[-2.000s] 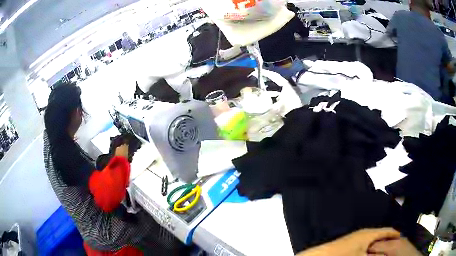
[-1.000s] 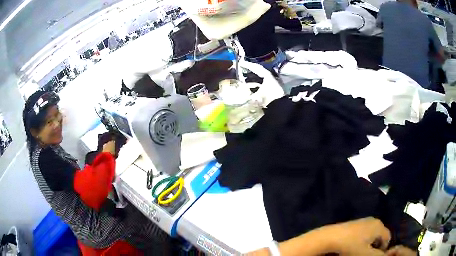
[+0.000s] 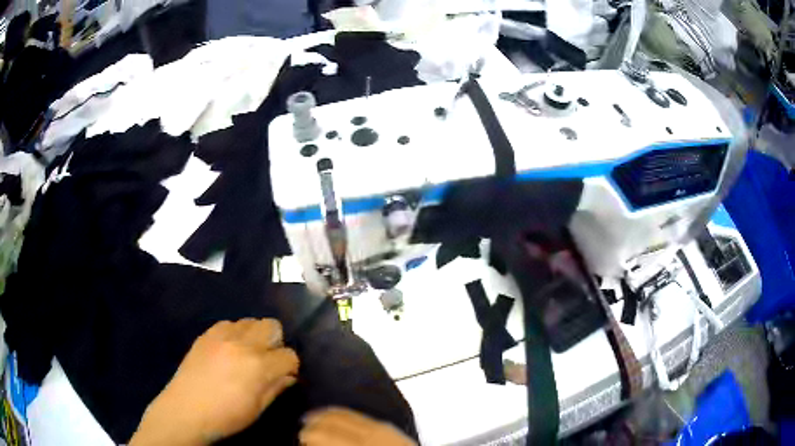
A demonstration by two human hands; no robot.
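Black fabric pieces (image 3: 105,261) lie heaped left of the sewing machine and run under its needle area (image 3: 342,296). The white sewing machine (image 3: 410,131) has a blue stripe and a dark panel at its right end. My left hand (image 3: 231,375) lies on the black cloth left of the needle, fingers curled down on it. My right hand (image 3: 353,429) is partly cut off by the bottom edge and blurred, at the cloth's near part; its fingertips are hard to make out.
Small black strips (image 3: 492,335) lie crossed on the machine bed (image 3: 436,344). A dark phone-like rectangle (image 3: 567,309) sits under the arm, with a dark green strip (image 3: 539,375) and a reddish-brown band (image 3: 621,353) beside it. White cloth (image 3: 218,78) lies behind. Blue plastic (image 3: 767,235) is at the right.
The view has swung right and down from the neighbouring machine and worker to the wearer's own machine. Both hands now show lower left of the needle, on black cloth.
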